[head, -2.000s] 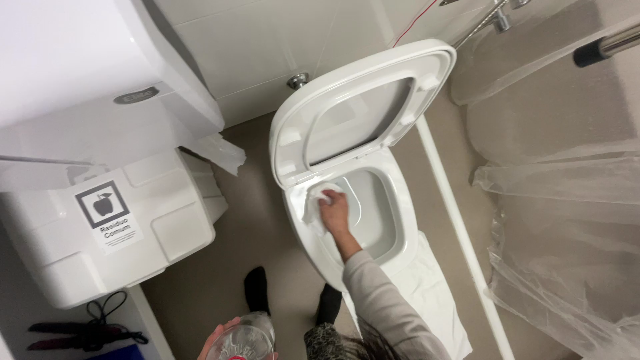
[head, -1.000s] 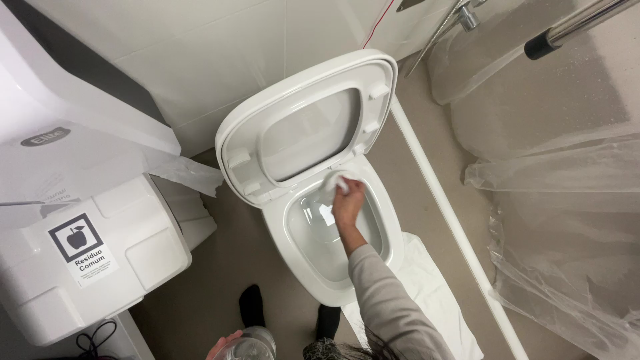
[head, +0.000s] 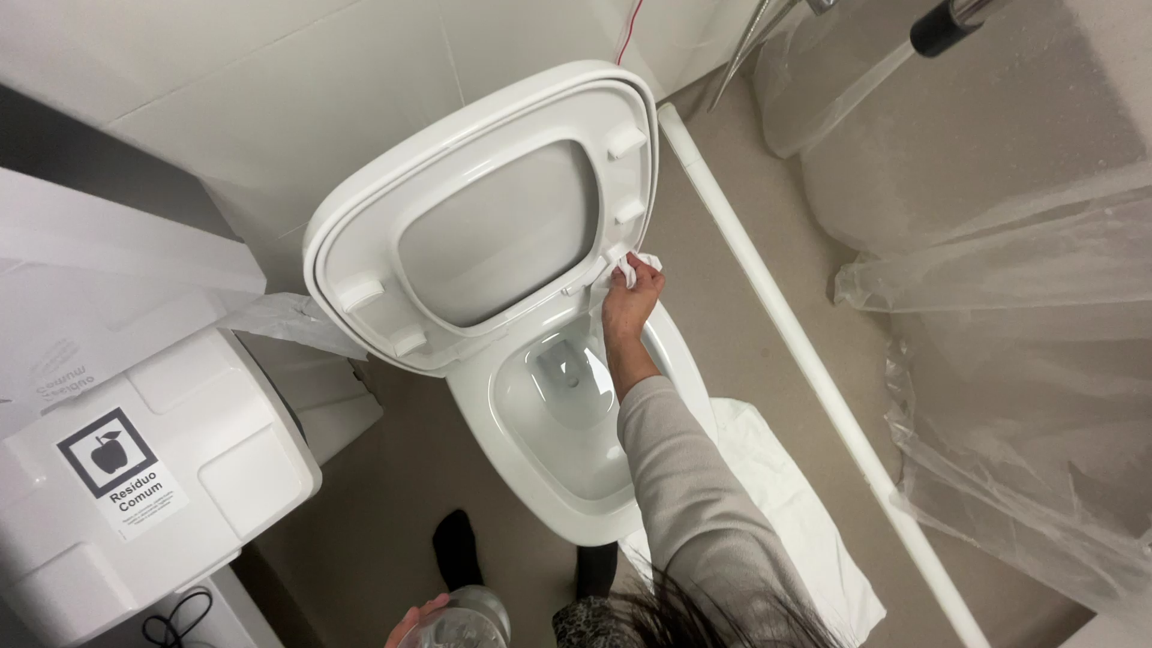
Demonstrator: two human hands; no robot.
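Note:
My right hand (head: 632,301) grips a crumpled white wipe or paper (head: 627,270) against the hinge area at the right rear of the toilet. The raised seat and lid (head: 351,216) lean back toward the tiled wall. Below them the toilet bowl (head: 562,418) lies exposed, with my right forearm across its right side. At the bottom edge my left hand (head: 416,619) holds a clear, round container (head: 463,621); only some fingers show, and its contents cannot be told.
A white bin (head: 243,468) with a printed label stands at the left, beneath a white dispenser (head: 108,297). A white cloth (head: 774,504) lies on the floor right of the toilet. Beyond it run a white floor strip (head: 792,333) and a translucent shower curtain (head: 1008,288).
My right hand has moved with the wipe from the left of the bowl's rim, across its rear, to the right hinge. The left hand still holds the clear container. The view has shifted.

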